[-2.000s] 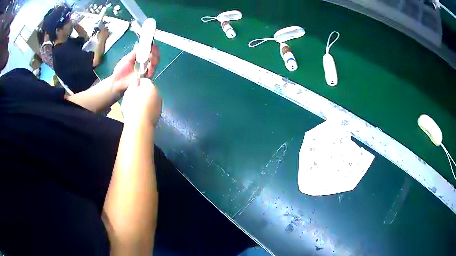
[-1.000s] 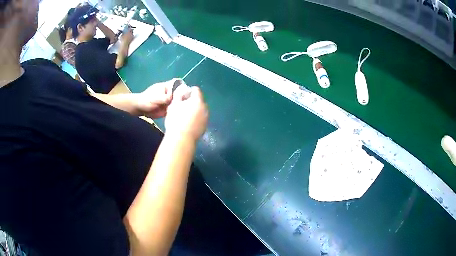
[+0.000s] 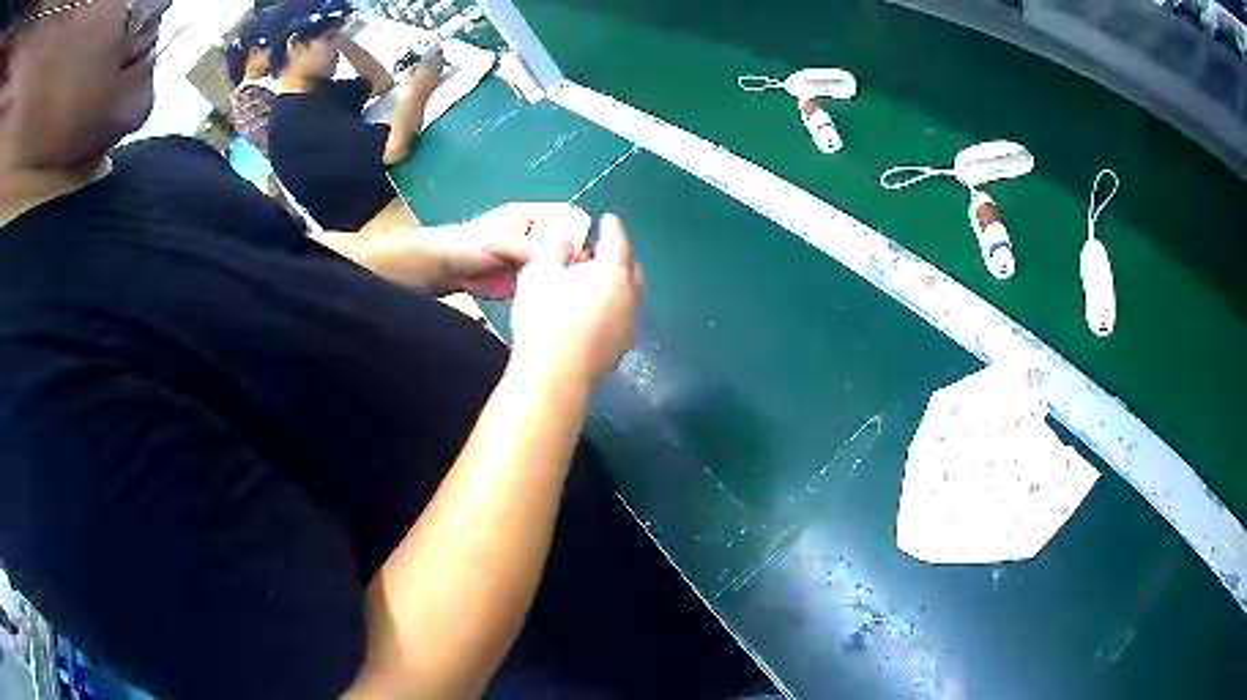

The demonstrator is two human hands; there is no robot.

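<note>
Neither of my hands is in view. Nearest in front of me, a white five-sided cloth [image 3: 991, 472] with dark specks lies flat on the green bench top, its far corner on the divider strip. On the belt beyond lie an open device [image 3: 994, 205] with a white cover crosswise to a brown-and-blue-banded inner unit, a similar open device [image 3: 821, 110] farther left, and a closed white device [image 3: 1097, 287]. Each has a white wrist loop.
A person [image 3: 233, 356] in black sits close on the left, hands [image 3: 568, 280] together over the bench around a mostly hidden object. Another worker [image 3: 328, 144] sits beyond. A worn white divider strip [image 3: 821, 233] separates bench and belt.
My view has turned left. The belt devices have shifted right relative to the cloth, and the rightmost one has left the picture. The neighbour's hands have lowered and now mostly hide the held white device.
</note>
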